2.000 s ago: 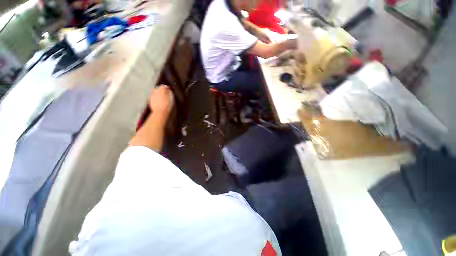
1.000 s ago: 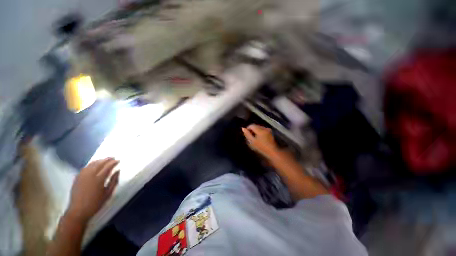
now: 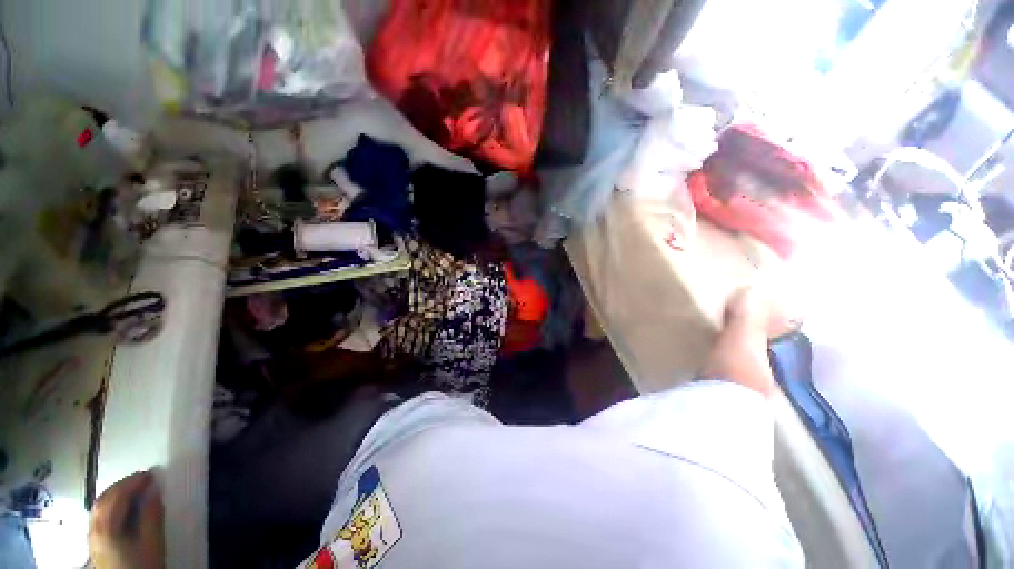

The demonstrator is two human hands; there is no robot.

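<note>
My left hand (image 3: 128,520) is low at the left edge of the picture, on or over the white machine table (image 3: 184,367); it is blurred, and its fingers cannot be made out. My right hand (image 3: 756,317) reaches out to the right, at the near edge of a pale cloth-covered table. Glare washes out its fingers, and I cannot tell if it holds anything. Blue-grey fabric panels (image 3: 906,456) lie beside and below it. Dark scissors (image 3: 89,322) lie across the machine table, above my left hand.
A white thread spool (image 3: 335,237) stands among piled cloths and a patterned fabric (image 3: 461,322) between the tables. A red bag (image 3: 461,78) hangs at the top. A red-pink bundle (image 3: 756,183) lies at the upper right, beside brown paper or card (image 3: 639,278).
The view has swung right, from the machine to the cloth pile and pale table. My right hand is now out at that table. My left hand sits lower, near the left edge.
</note>
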